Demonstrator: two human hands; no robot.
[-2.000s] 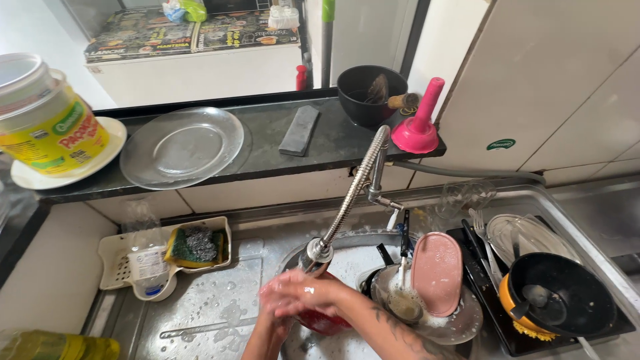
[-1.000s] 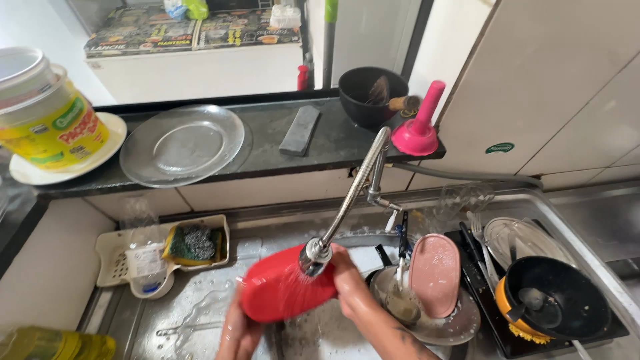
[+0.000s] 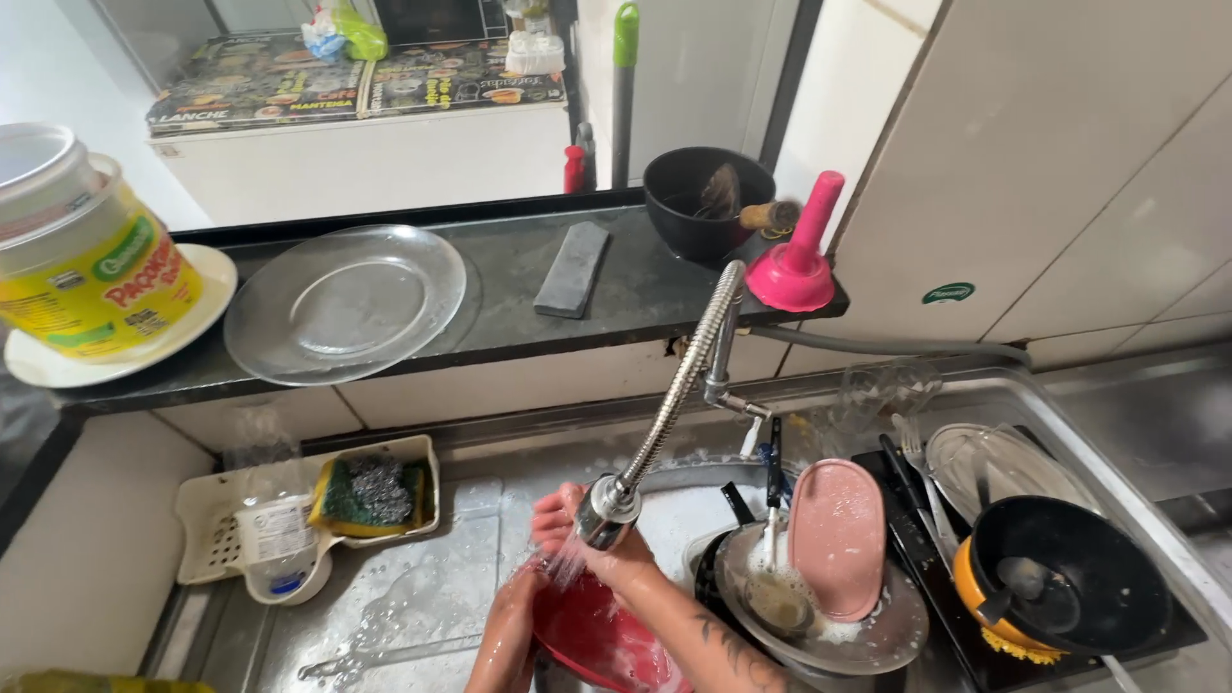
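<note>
Water runs from the faucet's spray head point(image 3: 608, 502) over my hands and a red plastic container point(image 3: 611, 630) in the sink. At the container's upper left side is my left hand point(image 3: 525, 597), its fingers partly hidden by spray and the container's rim. My right hand point(image 3: 577, 529) is raised just above the container, behind and beside the spray head, fingers apart and holding nothing visible. Right of my forearm, a pink oval lid point(image 3: 837, 539) leans in a soapy metal bowl point(image 3: 900, 626).
A caddy point(image 3: 207, 529) with a sponge point(image 3: 371, 496) and a plastic bottle stands left. Glasses, cutlery, plates and a black pan point(image 3: 1107, 577) crowd the right. The ledge bears a glass plate point(image 3: 346, 303), a sharpening stone point(image 3: 573, 269), a black bowl point(image 3: 674, 207) and a pink plunger point(image 3: 791, 274).
A second ago both hands held the red container up under the spray. Now it is lower in the sink, and my right hand has come off it, up beside the spray head.
</note>
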